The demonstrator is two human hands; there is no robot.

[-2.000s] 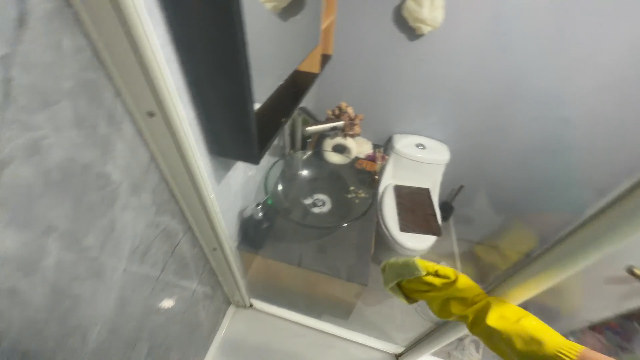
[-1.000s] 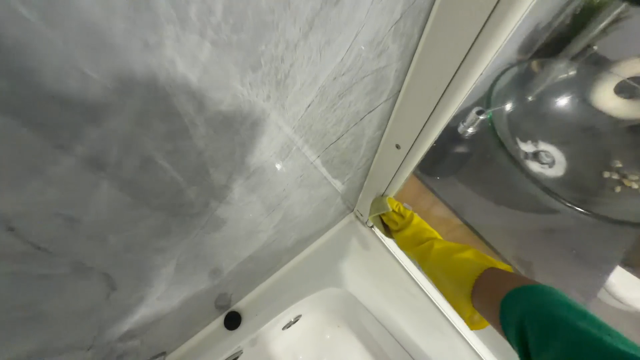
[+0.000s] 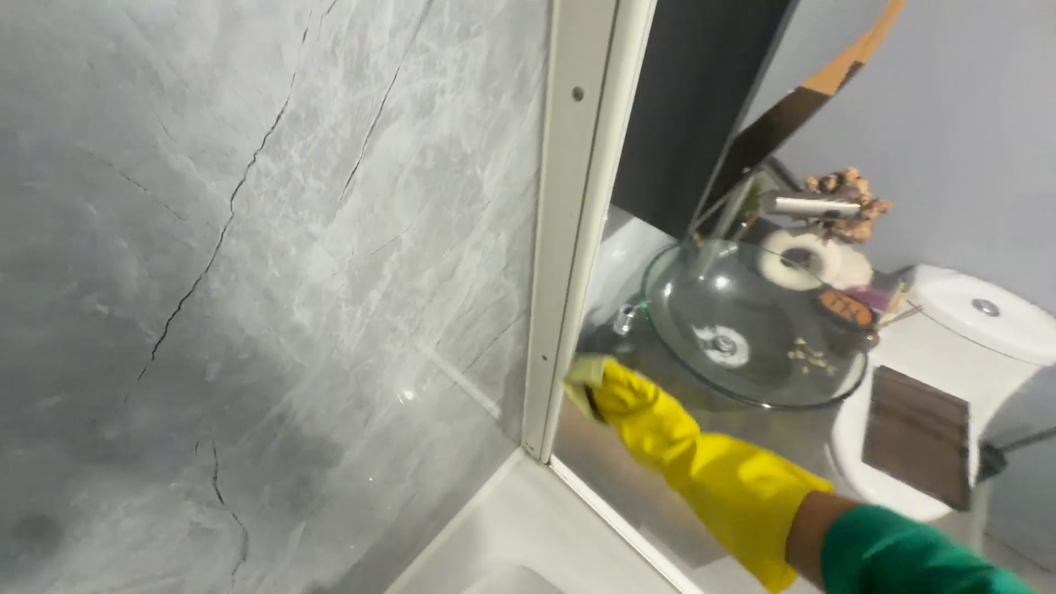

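Observation:
My right hand (image 3: 652,417), in a yellow rubber glove under a green sleeve, grips a pale yellow-green sponge or cloth (image 3: 587,384). It presses this against the clear shower glass panel (image 3: 610,487), close beside the white vertical frame (image 3: 569,231). The wrist shows bare between glove and sleeve. My left hand is out of the picture.
A grey marbled wall (image 3: 330,289) fills the left, above the white shower tray (image 3: 487,528). Through the glass show a glass basin (image 3: 742,330), a tap (image 3: 817,206), a paper roll (image 3: 796,260), dried flowers (image 3: 850,194) and a white toilet (image 3: 850,445) with a brown rectangular item on its lid.
From the bottom corner of the frame one second ago, my right hand has moved up along the glass, still holding the sponge or cloth. The view has shifted considerably.

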